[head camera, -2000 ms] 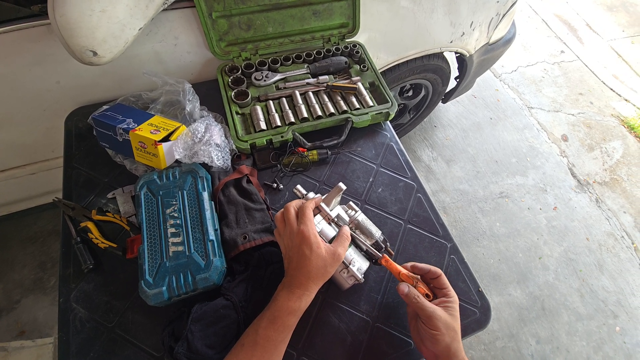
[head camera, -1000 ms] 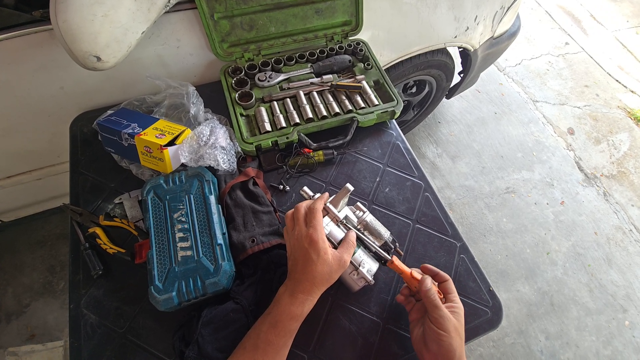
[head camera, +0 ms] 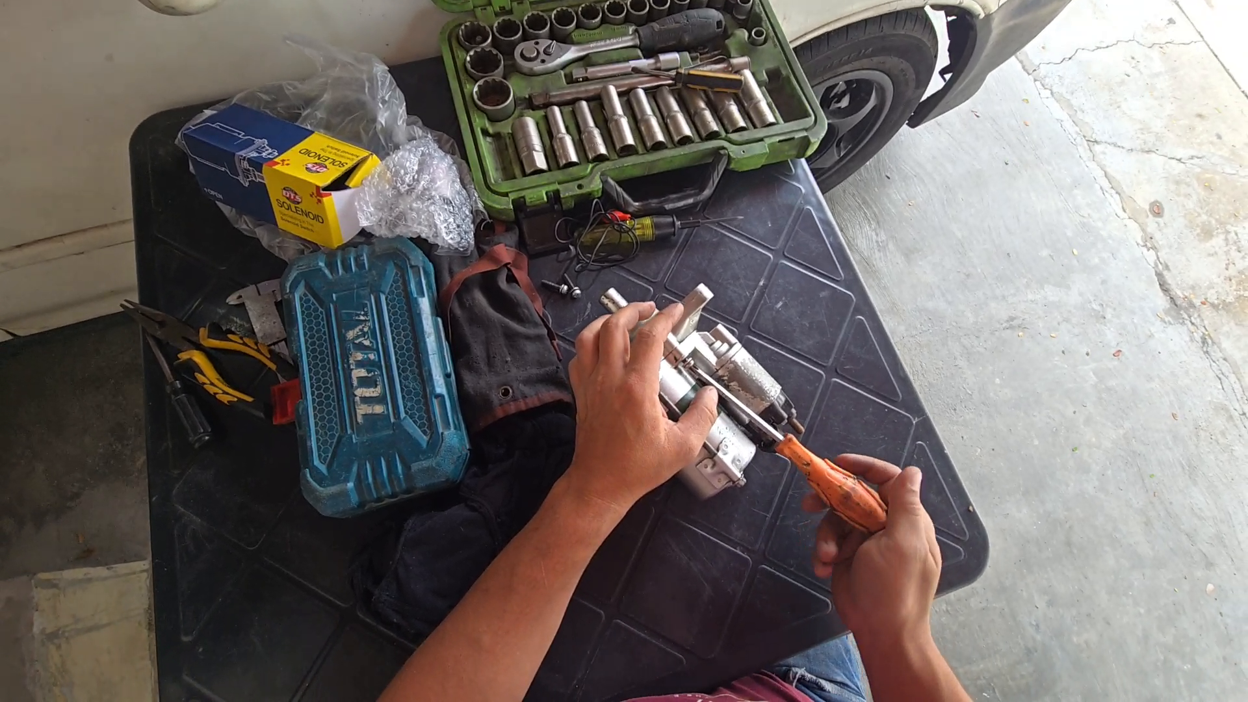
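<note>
A silver metal starter motor (head camera: 746, 370) lies on the black plastic table, with its solenoid cylinder on the right side. My left hand (head camera: 634, 409) grips the motor's body from the left, fingers over its upper end and thumb on its near side. My right hand (head camera: 882, 546) holds the orange handle of a screwdriver (head camera: 834, 483) at the lower right. The screwdriver's shaft runs up and left along the gap between the motor body and the solenoid; its tip is hard to make out.
A green socket set case (head camera: 585, 185) stands open at the back, near a test light (head camera: 634, 230). Small bolts (head camera: 564, 287) lie behind the motor. To the left are a blue tool case (head camera: 375, 380), a solenoid box (head camera: 307, 195), pliers (head camera: 210, 351), a small screwdriver (head camera: 185, 409) and dark cloth (head camera: 478, 526).
</note>
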